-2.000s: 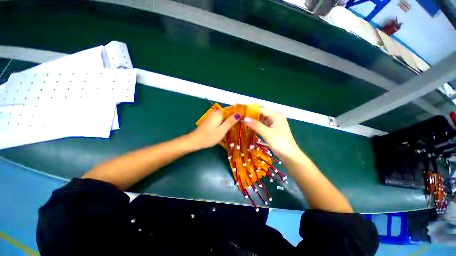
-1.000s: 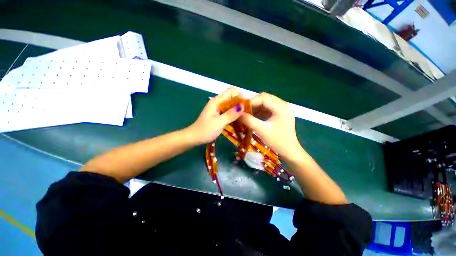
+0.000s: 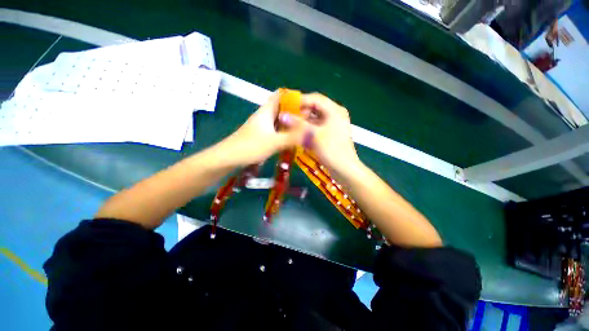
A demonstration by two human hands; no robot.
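Note:
My left hand (image 3: 266,132) and my right hand (image 3: 328,129) are close together above the green bench, both closed on the upper end of a bundle of orange film strips (image 3: 291,101). Dark red lead wires with small white tips lie along the strips. Some strips hang down in separate parts below my left hand, blurred. Another group of strips (image 3: 330,187) slants down to the right below my right hand, its wire tips near my right forearm. A small white piece (image 3: 260,183) shows among the hanging strips. The fingertips are partly blurred and overlap.
White dotted sheets (image 3: 129,90) lie on the bench at the left. A pale rail (image 3: 407,154) crosses behind my hands. Black fixtures (image 3: 546,229) stand at the right, with more wired orange strips (image 3: 572,278) beside them. A blue stool (image 3: 500,317) is below the bench edge.
The bundle has split, with strips now hanging apart to the left and others slanting right. Both hands stay on its upper end. The view has shifted, and the sheets sit further right in it.

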